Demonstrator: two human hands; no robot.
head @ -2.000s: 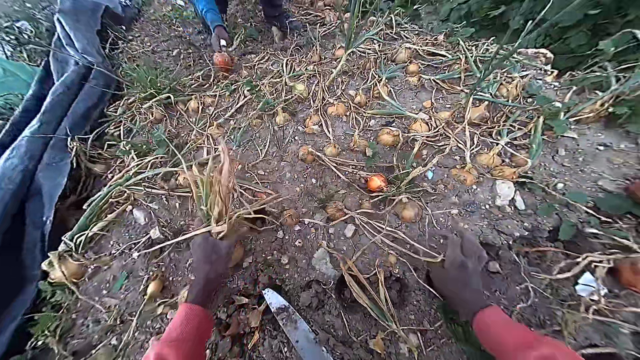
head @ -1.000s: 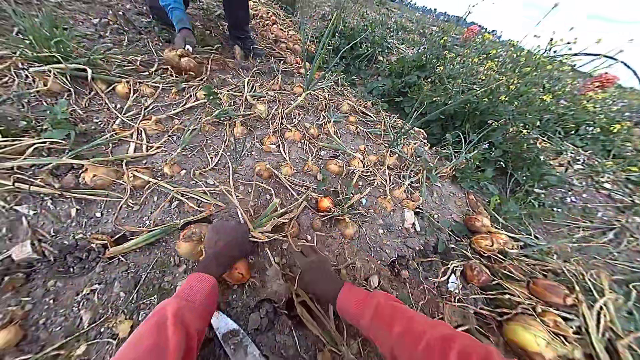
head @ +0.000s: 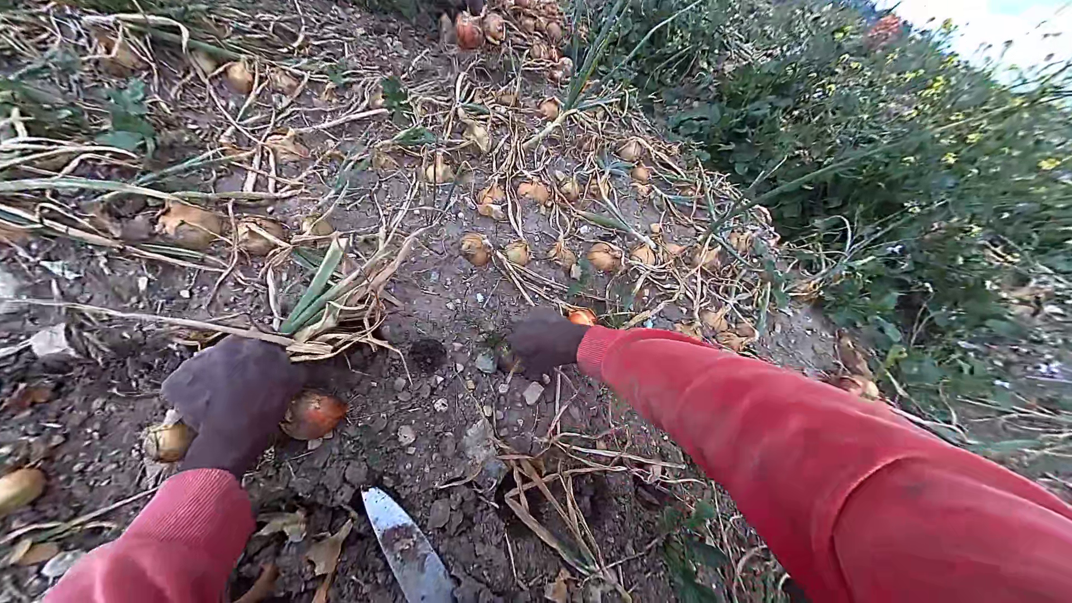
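My left hand (head: 239, 398) is closed around a bunch of onion tops (head: 339, 310), green and dry, that fans out up and right of it. A reddish-brown onion (head: 313, 415) lies against its right side, and a yellow onion (head: 167, 440) touches its left. My right hand (head: 544, 342) reaches down to the soil, right of the bunch; its fingers are partly hidden, so what it grips cannot be told. An orange onion (head: 582, 316) shows beside its wrist. Between my forearms a metal blade (head: 406, 544), dirt on its face, lies on the soil, its lower end out of view.
Many onions with dry tops (head: 605, 256) lie across the soil ahead. Further onions (head: 191, 224) are at the left, and a heap of onions (head: 536, 29) is at the top. Green weeds (head: 904, 193) border the right side. A dry clump of tops (head: 548, 511) lies right of the blade.
My right hand has moved away from my left hand, out to the orange onion. The view has shifted, and the other person, seen before at the top, is almost wholly out of view.
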